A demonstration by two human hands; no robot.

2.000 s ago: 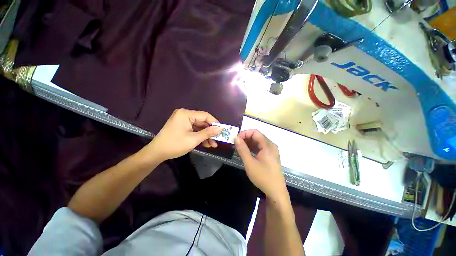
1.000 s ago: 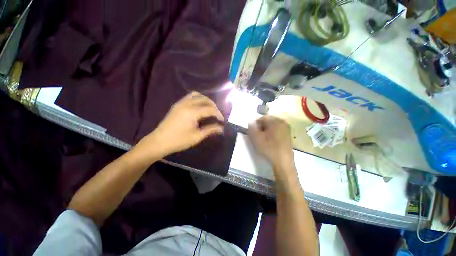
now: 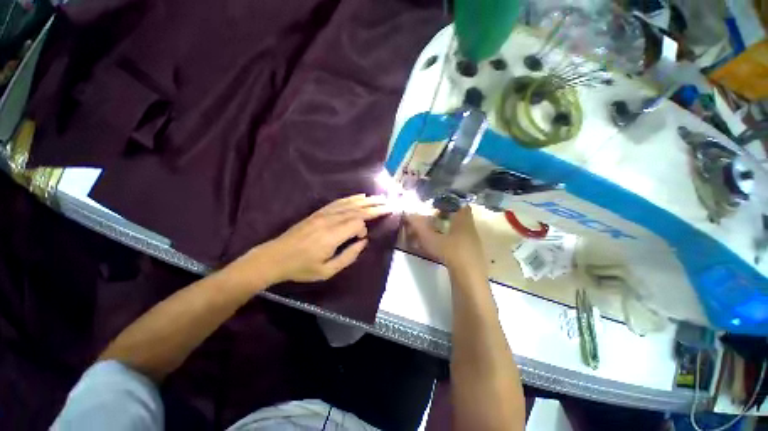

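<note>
A large dark maroon cloth panel [image 3: 210, 160] lies over the table left of the needle area, its right edge under the lamp glare. My left hand [image 3: 324, 240] lies on the cloth, fingers spread, fingertips at the glare. My right hand [image 3: 442, 238] is at the presser foot area of the white and blue sewing machine [image 3: 581, 215], just right of the cloth edge. Its fingertips are partly lost in glare and behind the machine head. Whether it holds the small label cannot be seen.
Small white labels [image 3: 545, 255] and a red ring [image 3: 526, 226] lie on the machine bed. Green snips [image 3: 587, 330] lie right of my right forearm. Green coils [image 3: 540, 112] sit on the machine top, below a green cone [image 3: 486, 25]. The ruler-marked table edge [image 3: 497, 362] runs along the front.
The white label seen between both hands earlier is no longer visible. Both hands have moved up to the needle area, and my left hand now lies flatter on the cloth. The view has shifted.
</note>
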